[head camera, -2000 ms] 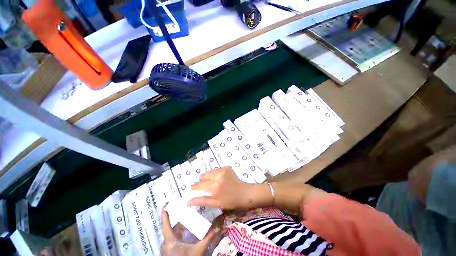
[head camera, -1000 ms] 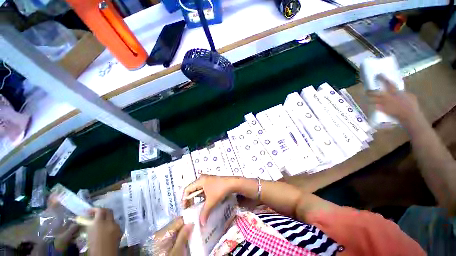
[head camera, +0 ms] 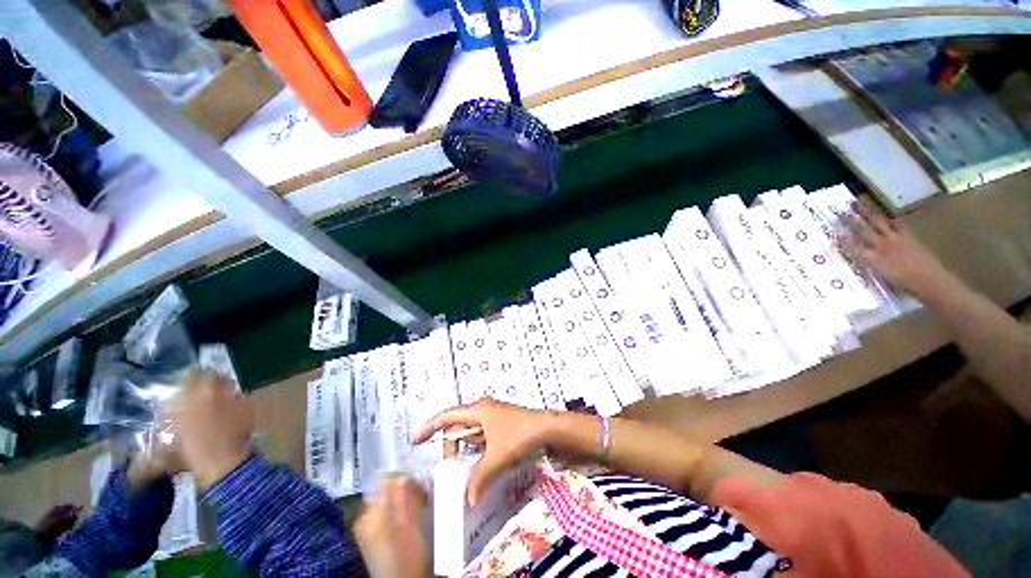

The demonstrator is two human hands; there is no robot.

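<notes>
A white box [head camera: 458,514] with dark print stands tilted close to my body at the bottom centre. My right hand [head camera: 497,440] is curled over its upper end, with the thumb on its face. My left hand [head camera: 393,528] is blurred at the box's left side, partly cut off by the lower edge; whether it touches the box is unclear. Beyond my hands, a long row of overlapping white boxes [head camera: 650,322] with small round icons runs up to the right.
A coworker's hands [head camera: 215,423] handle shiny clear film at left. Another person's hand [head camera: 893,248] touches the row's right end. Behind are a green conveyor belt [head camera: 678,169] with loose boxes, a grey metal post [head camera: 226,169], a blue fan [head camera: 501,147] and a shelf with an orange case [head camera: 311,68].
The view has shifted, so the row sits further right. My right hand has gone from a white piece over the row to the box near my body. Coworkers' hands have entered on both sides.
</notes>
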